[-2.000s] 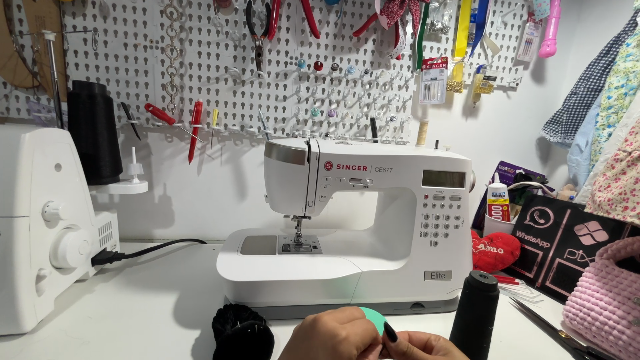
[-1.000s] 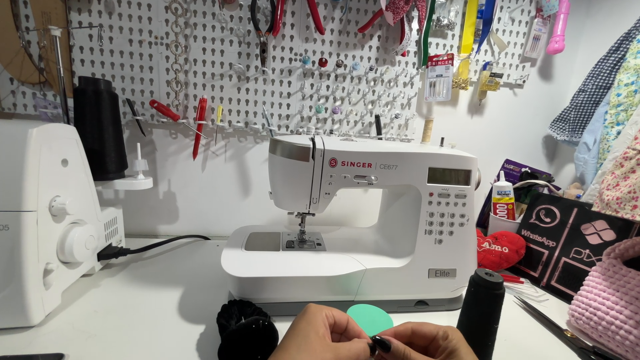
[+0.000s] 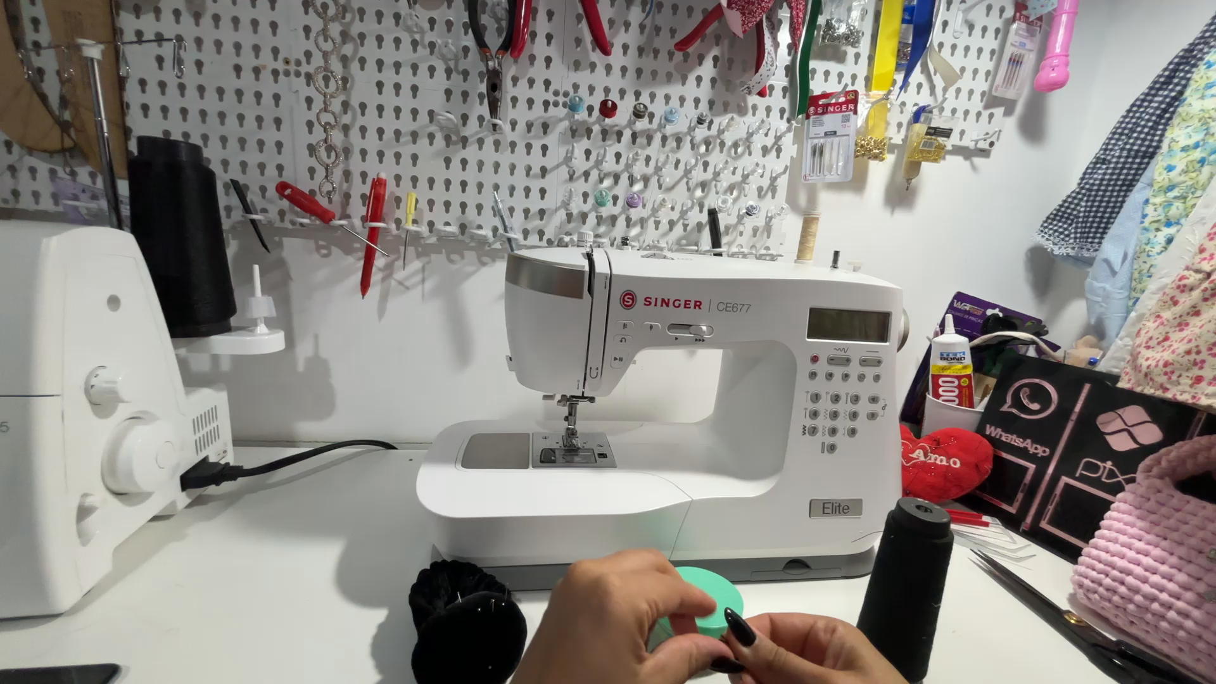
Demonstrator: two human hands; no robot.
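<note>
At the bottom centre my left hand (image 3: 617, 617) and my right hand (image 3: 807, 651) meet, fingertips pinched together. Whatever lies between them is too small or hidden to tell. Just behind the fingers sits a round mint-green object (image 3: 714, 597), partly covered by my left hand. A black velvety pincushion-like bundle (image 3: 467, 627) with pins in it stands left of my left hand. Right of my right hand is a cone of black thread (image 3: 907, 584). The white Singer sewing machine (image 3: 655, 503) stands behind both hands, its presser foot (image 3: 570, 437) over the needle plate.
A second white machine (image 3: 57, 427) with a plugged-in black cable (image 3: 304, 456) is at left. Scissors (image 3: 1054, 617), a pink crocheted bag (image 3: 1154, 551), a red heart cushion (image 3: 945, 464) and black signs (image 3: 1035, 446) are at right. Tools hang on the pegboard (image 3: 399, 95).
My hands stay together in front of the machine, with fingers shifted. The mint-green object shows more than two seconds ago, when my fingers covered most of it.
</note>
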